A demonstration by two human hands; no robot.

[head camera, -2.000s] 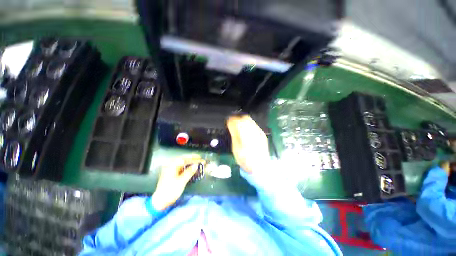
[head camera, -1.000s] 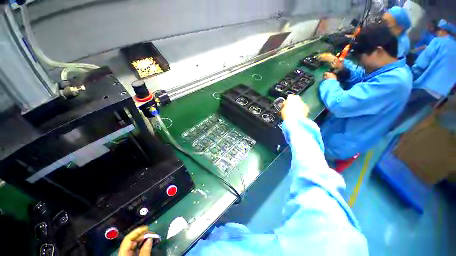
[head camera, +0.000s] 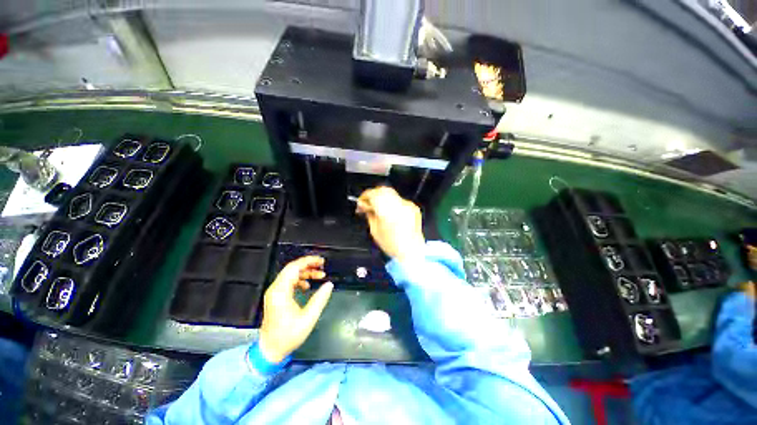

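The pneumatic press (head camera: pixel 378 95) stands in front of me with its front open. My right hand (head camera: pixel 394 222) reaches into the opening, its fingertips low over the press bed. A small pale bit shows at the fingertips; I cannot tell if it is held. My left hand (head camera: pixel 292 309) is at the left part of the front panel (head camera: pixel 340 267), thumb and fingers apart, with nothing visible in it. The whitish centre button (head camera: pixel 361 272) shows between the hands. No housing is clearly visible in the press. A small white patch (head camera: pixel 375 321) lies on the bench.
A black blister tray (head camera: pixel 224 274) is left of the press, with a thicker stack (head camera: pixel 108 224) beyond. A clear tray (head camera: pixel 506 257) and black stack (head camera: pixel 610 266) are on the right. Another clear tray (head camera: pixel 87 378) is lower left. A person's sleeve (head camera: pixel 735 353) shows far right.
The view has swung back left to the press. My right hand has moved from the right tray stack into the press opening. My left hand no longer shows the dark housing it held.
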